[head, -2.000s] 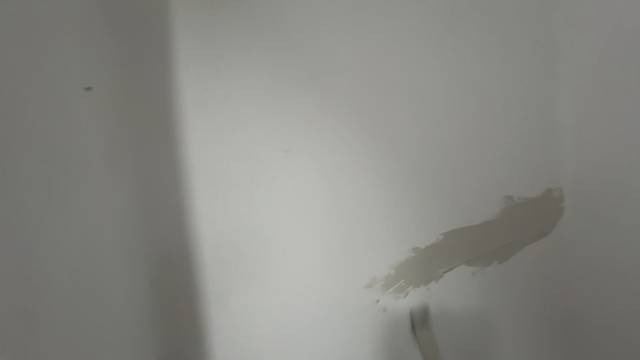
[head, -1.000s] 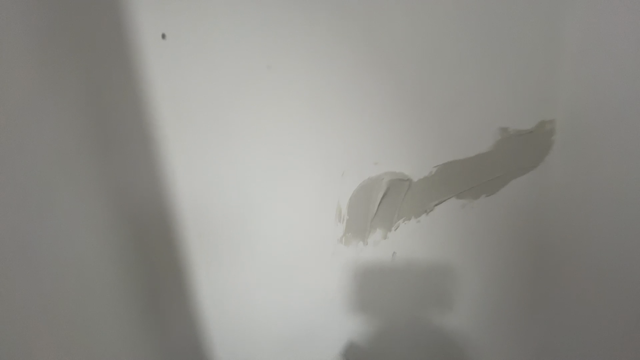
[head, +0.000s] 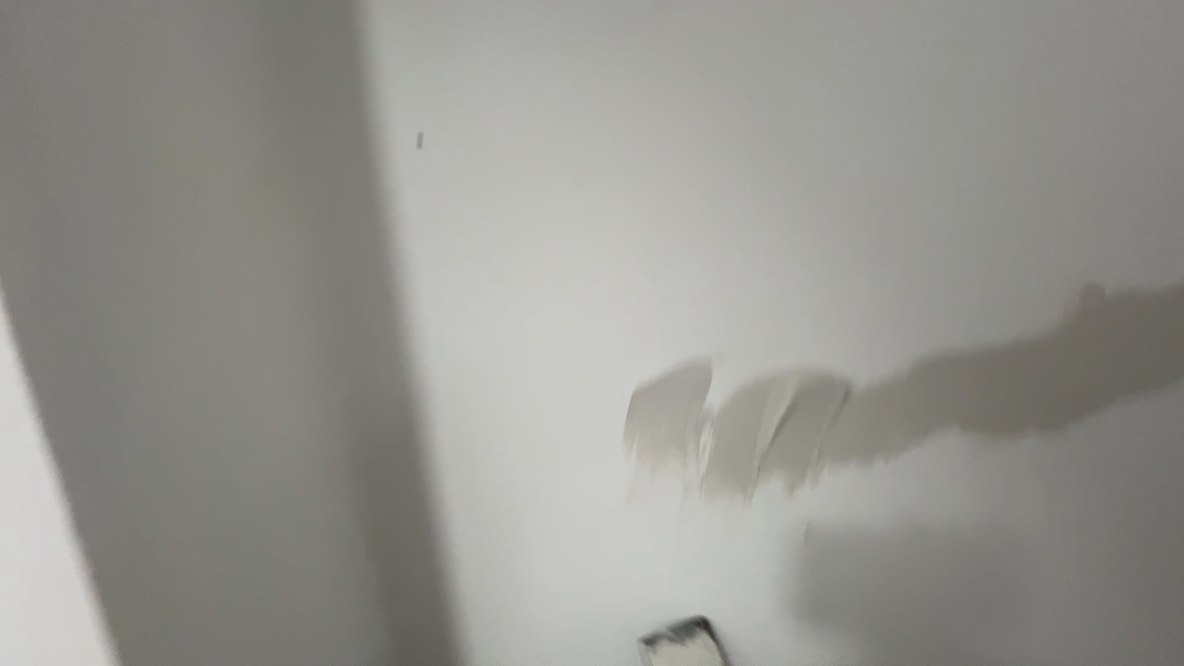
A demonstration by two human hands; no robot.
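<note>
Neither of my hands shows in the head view. The tip of a flat tool (head: 686, 643), seemingly a putty knife with pale filler on its blade, enters at the bottom edge; what holds it is out of view. Above it, a band of wet-looking greyish filler (head: 1008, 388) runs across a white wall surface (head: 573, 231), rising to the right edge. At its left end are fresh, ridged smears (head: 758, 430) with ragged lower edges. A gap of bare wall lies between the tool's tip and the smears.
A darker grey strip or shadow (head: 213, 324) runs down the left side, with a bright area (head: 28, 518) beyond it at the lower left. A small dark mark (head: 420, 141) sits on the wall. A soft shadow (head: 906, 583) falls below the filler band.
Ridged filler has been added at the band's left end, first one smear and then another farther left. The tool's tip has come into view at the bottom. The view has shifted.
</note>
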